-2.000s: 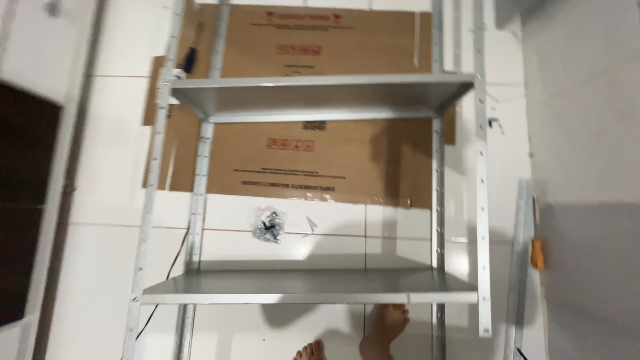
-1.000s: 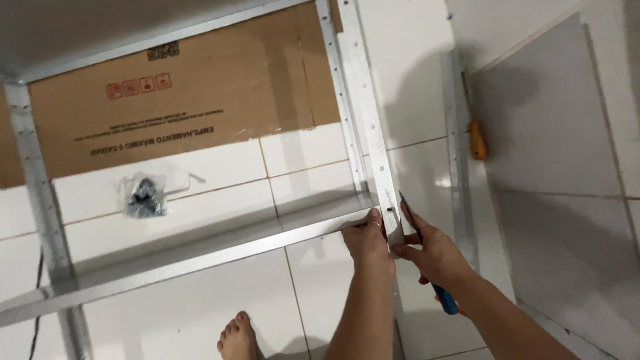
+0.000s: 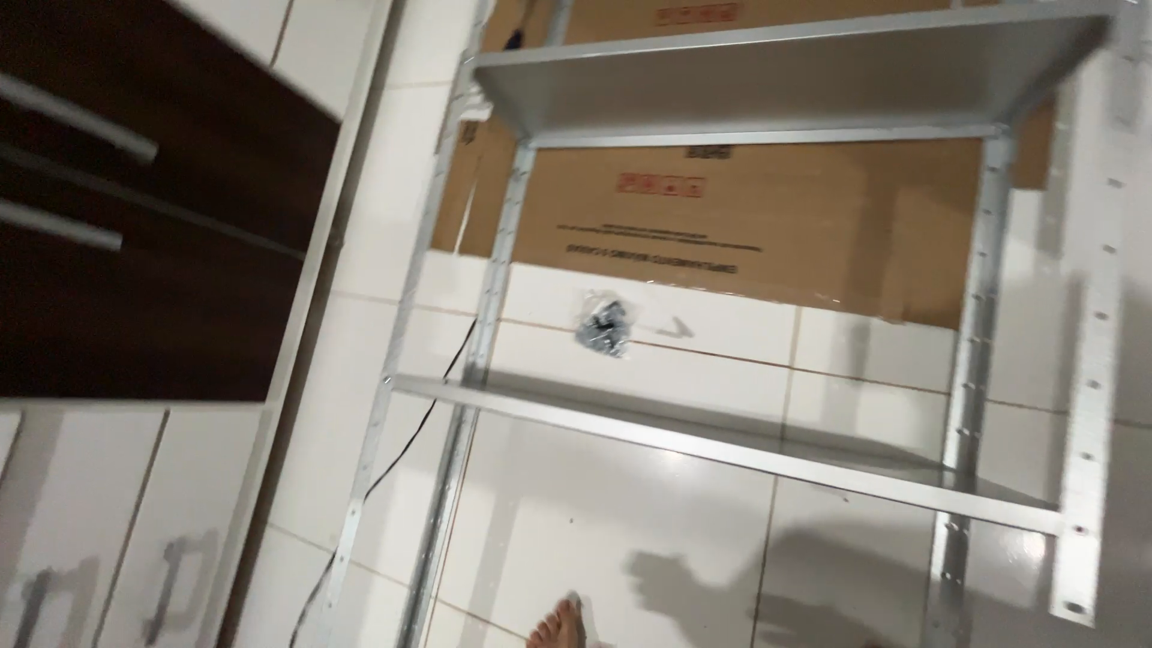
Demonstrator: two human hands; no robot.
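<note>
Neither my left hand nor my right hand is in view; only a hand-like shadow falls on the floor at the lower right. A metal shelving frame lies before me. Its nearer metal shelf (image 3: 720, 450) spans between perforated uprights, and a wider metal shelf (image 3: 774, 85) crosses higher up. The front right perforated upright (image 3: 1093, 387) reaches past the nearer shelf, and the left perforated upright (image 3: 360, 486) does too. A clear plastic bag of small metal hardware (image 3: 605, 326) rests on the tiles between the shelves, with a small thin piece (image 3: 677, 327) beside it.
Flattened cardboard (image 3: 756, 216) with printing lies under the frame. A dark-fronted cabinet (image 3: 162, 207) with long handles and white doors stands at the left. A black cable (image 3: 409, 443) runs past the left uprights. My bare foot (image 3: 556, 628) is at the bottom edge.
Both hands, at the shelf's right corner one second ago with a blue-handled tool in the right, have left the view. The view has swung left, bringing in the cabinet.
</note>
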